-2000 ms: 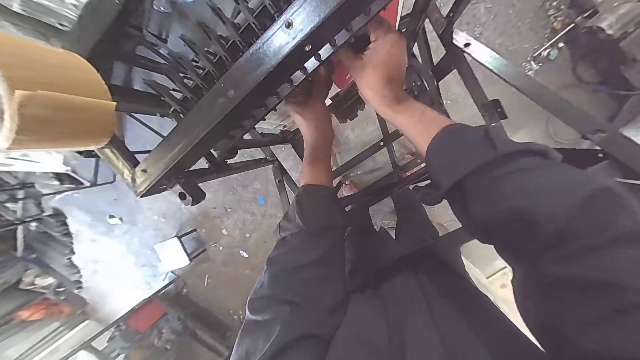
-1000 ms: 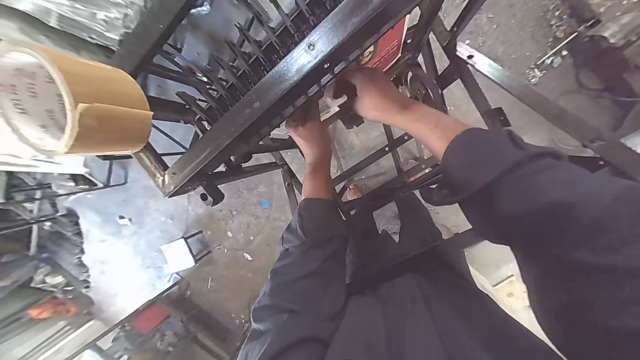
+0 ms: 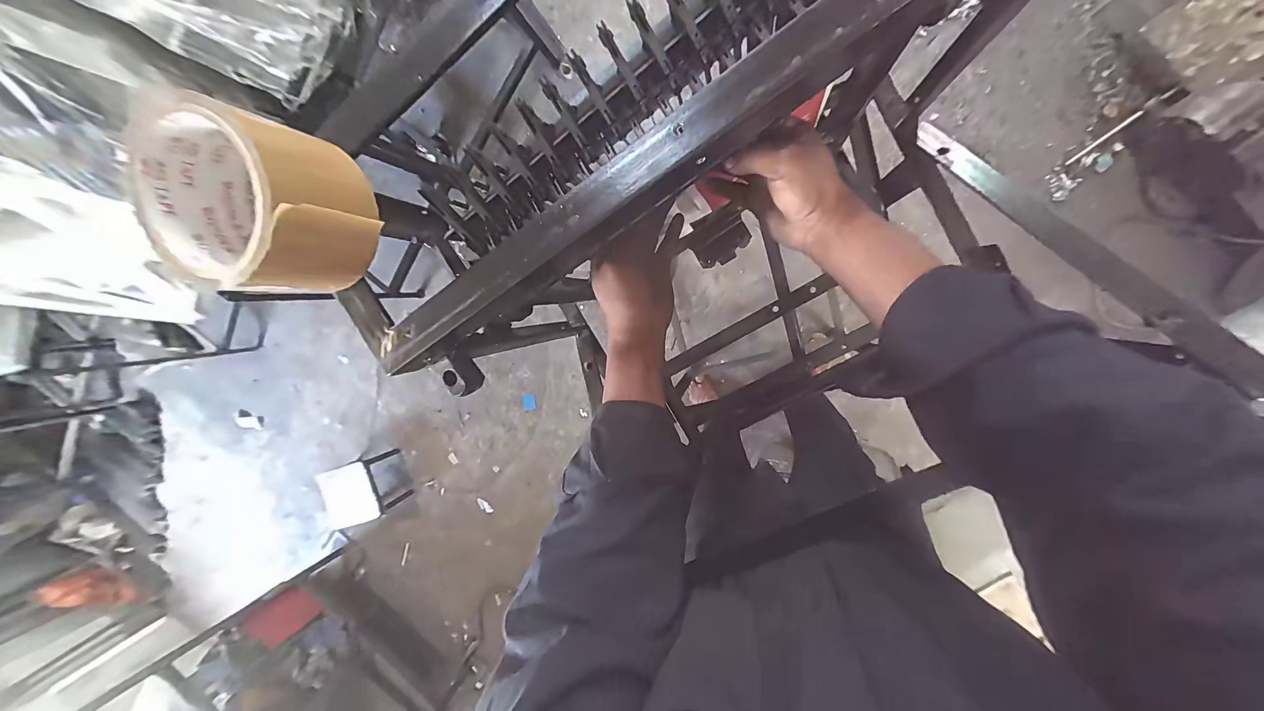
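A dark metal beam of a frame runs diagonally across the upper view, with a row of thin upright metal prongs behind it. My left hand reaches up under the beam's near side; its fingers are partly hidden, and whether it grips anything does not show. My right hand is bent at the beam's underside, its fingertips near a small reddish piece that is too blurred to name. Between the hands, a dark metal bracket hangs below the beam. A large roll of tan tape stands at the beam's left end.
Dark crossbars of the frame lie below my hands, in front of my legs. A long metal bar slants off to the right. On the floor at left stands a small white-topped stool. Clear plastic wrapping lies at the upper left.
A pale piece seen between my hands one second ago no longer shows there. My left hand's fingers now reach further under the beam. The red panel beyond the beam is more hidden.
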